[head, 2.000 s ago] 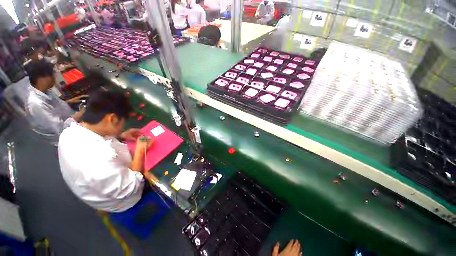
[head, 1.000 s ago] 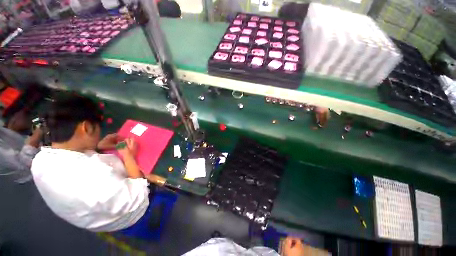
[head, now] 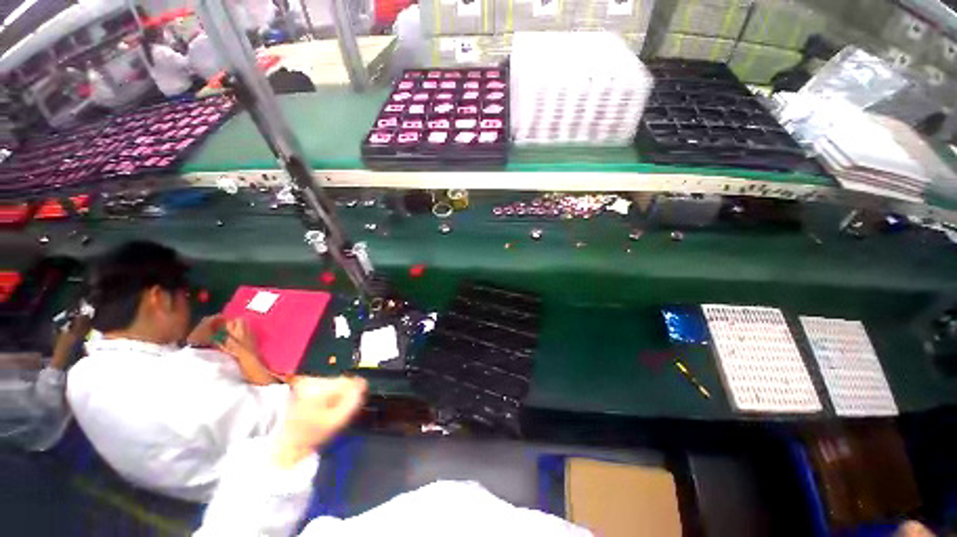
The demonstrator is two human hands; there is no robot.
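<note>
My left hand [head: 327, 407], in a white sleeve, is raised at the lower left in front of the bench. It is blurred, its fingers look curled, and I cannot tell whether it holds anything. My right hand [head: 913, 529] is almost wholly cut off at the bottom right edge. A black compartment tray [head: 480, 355] lies on the green bench, with no red pieces visible in it. To its right lie a thin yellow and black tool [head: 692, 379], a small blue shiny bin [head: 684, 324] and two pale component trays [head: 763, 359], [head: 848, 365].
A person [head: 157, 409] sits at the left by a pink mat [head: 285, 325]. The raised shelf [head: 346, 179] holds trays of pink parts [head: 438, 105], a white stack [head: 580, 89] and black trays [head: 717, 115]. A metal post [head: 275, 136] stands left. A cardboard box [head: 621, 498] is below the bench.
The view has turned right and shows more of the bench. One hand was low near the bottom centre; now my left hand is raised at the lower left and my right shows at the bottom right edge.
</note>
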